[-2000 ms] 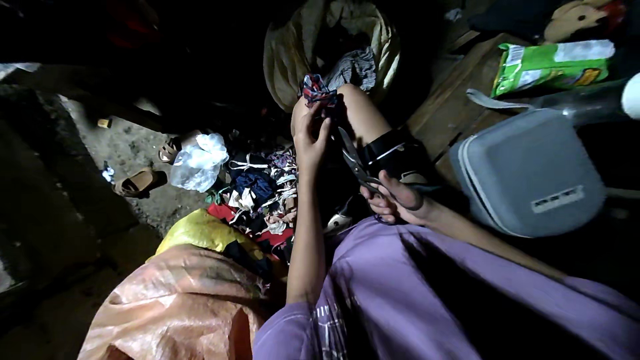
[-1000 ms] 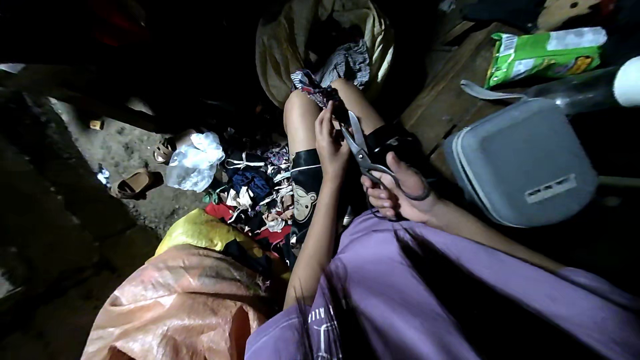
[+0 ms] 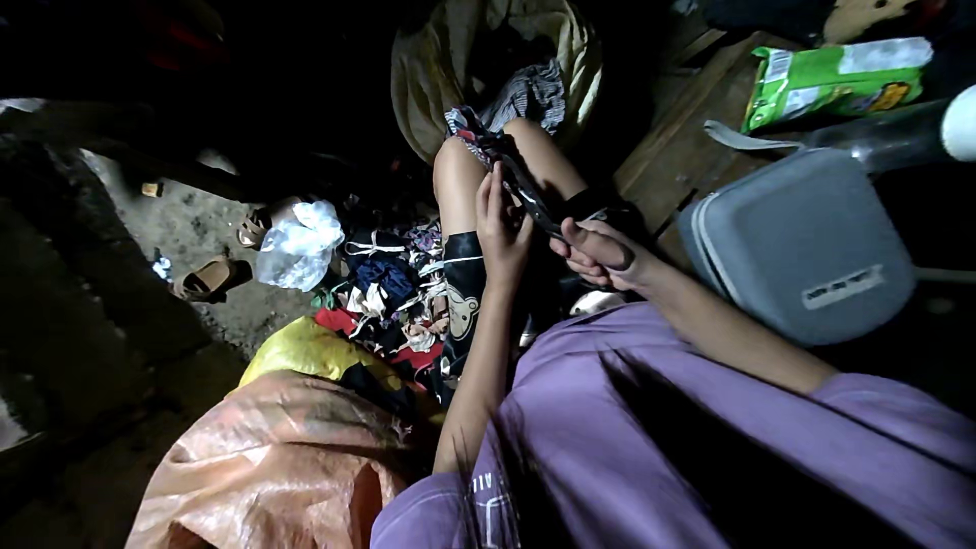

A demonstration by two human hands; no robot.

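Observation:
My left hand [image 3: 505, 229] is above my knees, its fingers at a bunched dark patterned cloth [image 3: 471, 136] with red and white parts. My right hand [image 3: 602, 253] is just to the right and nearer my body, closed around the handles of the scissors [image 3: 543, 212]. The scissors are seen nearly edge-on and point up and left toward the cloth, beside my left fingers. Whether the blades are parted or touch the cloth is hard to tell in the dark. Beyond my knees stands a pale fabric sack [image 3: 418, 84] with a grey striped cloth [image 3: 534, 95] in its mouth.
Cloth scraps [image 3: 381, 278] lie on the floor at left, near a clear plastic bag [image 3: 301, 248] and sandals [image 3: 204, 280]. A yellow sack [image 3: 301, 347] and an orange sack [image 3: 282, 457] stand lower left. At right are a grey zip case [image 3: 801, 244], a bottle [image 3: 884, 137] and a green packet [image 3: 835, 80].
The scissors, seen with blades apart one second ago, now appear as a narrow dark shape. My right hand has turned and stays close to my left hand.

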